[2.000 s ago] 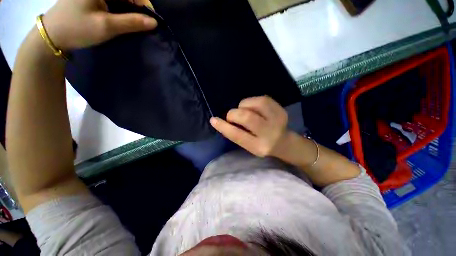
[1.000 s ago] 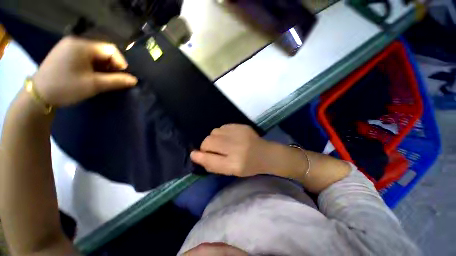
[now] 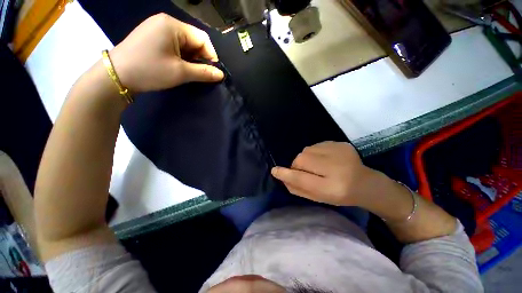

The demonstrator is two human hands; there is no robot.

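Observation:
A dark garment panel [image 3: 177, 131] spreads over the white tabletop and hangs over its front edge. A smooth black strip of cloth [image 3: 292, 109] lies to its right and runs up under the machine head. A narrow straight line runs between them. My left hand [image 3: 171, 57] pinches the cloth at the line's upper end, below the sewing machine head [image 3: 229, 14]. My right hand [image 3: 323, 174] pinches the cloth at the line's lower end, near the table edge. The presser foot is not clear.
A smartphone [image 3: 400, 34] lies right of the machine head. Scissors with red and green handles [image 3: 503, 37] lie at the far right of the table. A red basket [image 3: 422, 166] inside a blue one [image 3: 503, 252] stands at the lower right, holding dark and red pieces.
The view swung and returned, now showing more of the machine head and phone. The line's white thread or gap no longer shows clearly. Both hands still pinch the cloth.

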